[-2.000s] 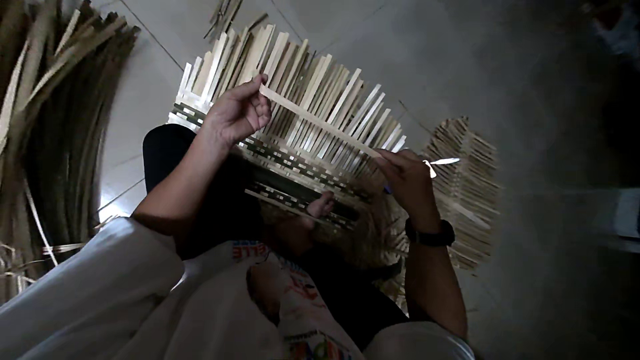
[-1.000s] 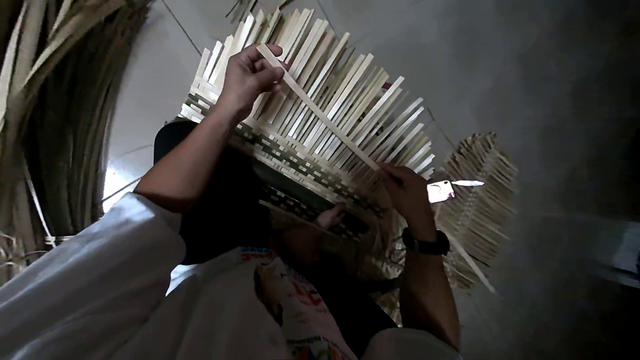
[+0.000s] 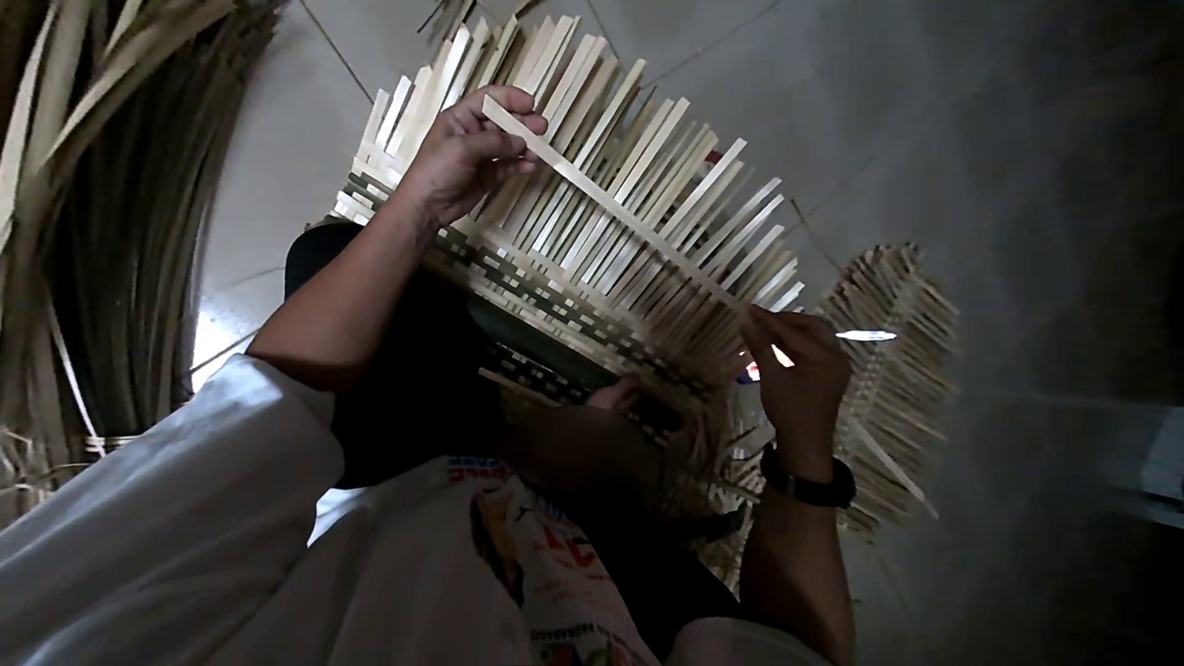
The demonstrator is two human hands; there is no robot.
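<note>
Between my two hands a flat pale strip of plant fibre [image 3: 629, 217] is stretched diagonally above a half-woven piece. My left hand [image 3: 476, 148] pinches its upper left end between thumb and fingers. At its lower right end, my right hand [image 3: 800, 356], with a dark watch on the wrist, grips it with the fingertips. Below lies the woven piece [image 3: 555, 296], with dark green and pale bands and many loose pale strip ends fanning upward. A bare foot [image 3: 615, 398] rests at its lower edge, mostly in shadow.
A large bundle of long dry strips [image 3: 120, 231] lies at the left. Another woven piece with frayed edges [image 3: 893, 370] is on the tiled floor [image 3: 740, 83] at the right. A small bright, pointed object [image 3: 867, 335] shows just beyond my right hand.
My hands keep the strip stretched between them throughout. Its slant has grown steeper since the oldest frame. The view has shifted a little.
</note>
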